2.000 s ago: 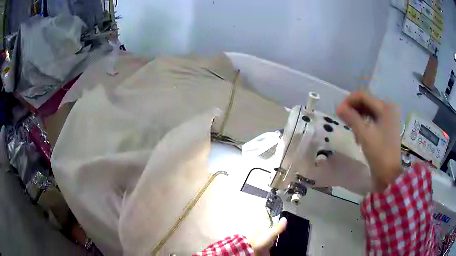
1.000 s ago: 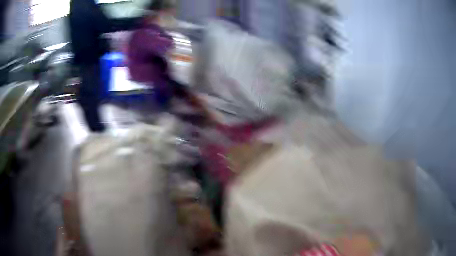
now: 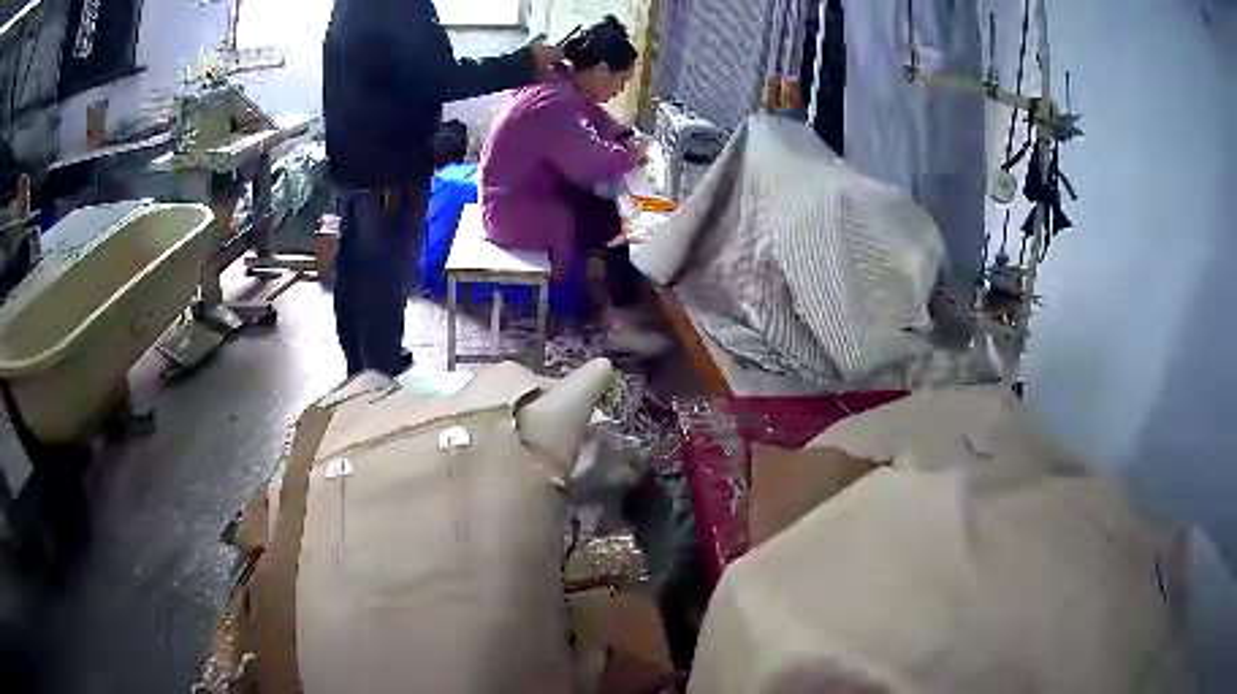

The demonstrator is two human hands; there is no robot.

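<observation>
No hand of mine shows clearly; both are out of the picture or hidden. A large beige garment panel (image 3: 950, 583) lies draped at the lower right, its near edge cut off by the frame. Beige garment pieces (image 3: 407, 542) with small white stickers (image 3: 455, 437) are stacked at the lower centre left. The sewing machine is not in view.
A seated person in purple (image 3: 550, 149) works at a machine (image 3: 689, 136) beyond. A person in dark clothes (image 3: 384, 163) stands beside. Striped grey cloth (image 3: 814, 244) covers something at centre right. A cream tub (image 3: 109, 292) stands at left, a white stool (image 3: 497, 254) behind the stack.
The view has swung left, away from the sewing machine, phone and both hands. The blur has cleared, and the checked sleeve at the bottom edge has gone from view.
</observation>
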